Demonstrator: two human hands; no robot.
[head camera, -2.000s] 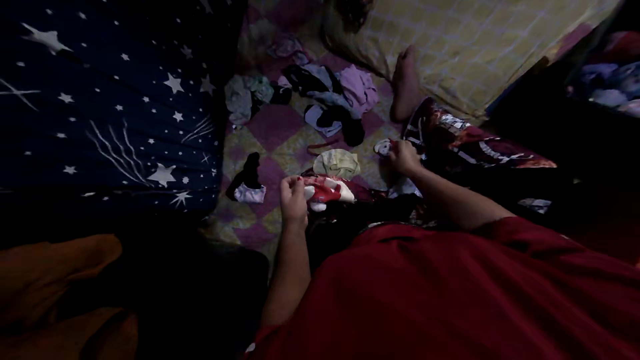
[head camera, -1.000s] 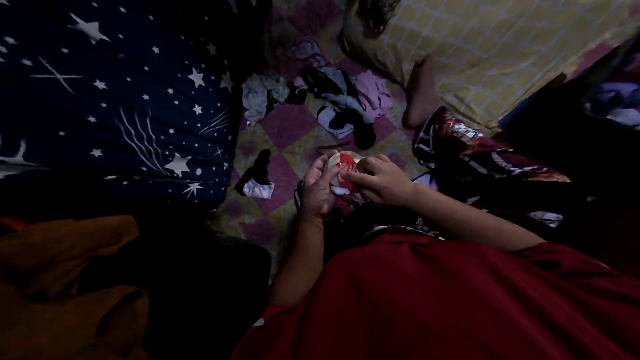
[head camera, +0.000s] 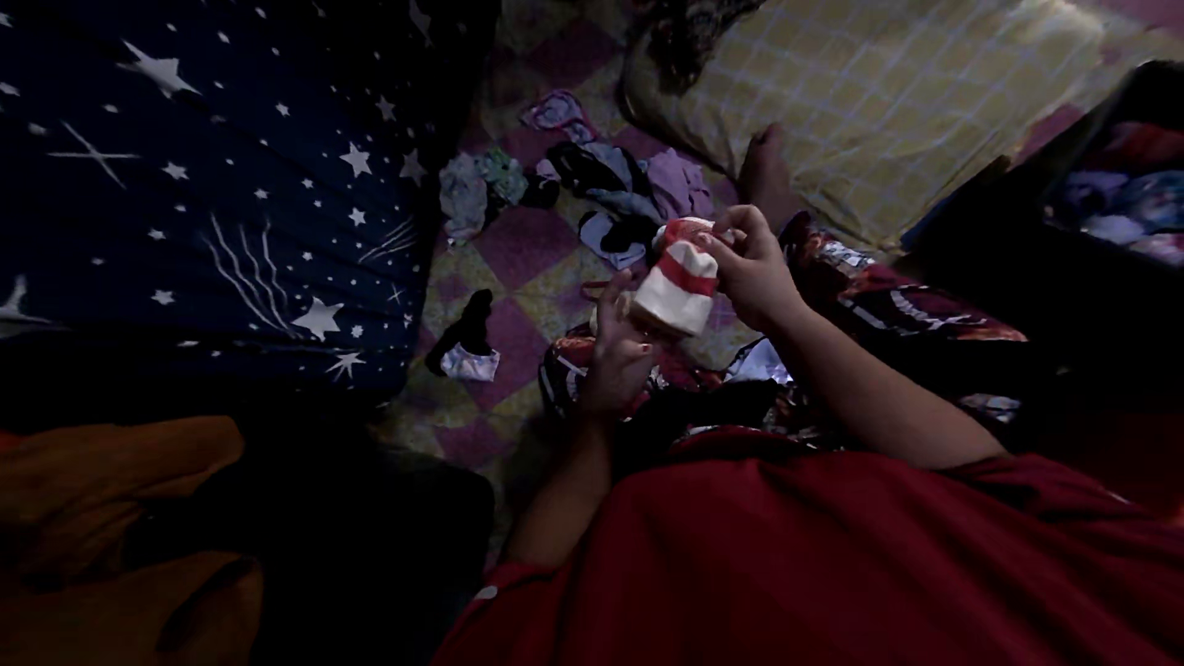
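A small red and white striped cloth piece (head camera: 680, 282), perhaps a rolled sock, hangs from the fingers of my right hand (head camera: 754, 264), which pinches it near its upper end. Just below and left of it is my left hand (head camera: 622, 356), fingers raised by its lower edge; whether they grip it is hard to tell in the dim light. Beyond my hands, a black and white garment (head camera: 612, 242) lies on the floor, with a pink cloth (head camera: 678, 183) behind it. A black and pale cloth (head camera: 470, 363) rests to the left.
Dark blue star-print fabric (head camera: 231, 213) covers the left side. A yellow checked cushion or mattress (head camera: 888, 102) lies at the top right. Clothes fill a dark container (head camera: 1124, 199) at the far right. Orange-brown cloth (head camera: 120, 518) is at the lower left. The floor (head camera: 523, 245) has a diamond pattern.
My hands were together around the red and white cloth one second ago. Now my right hand holds it up and my left is lower, and more of its stripes show.
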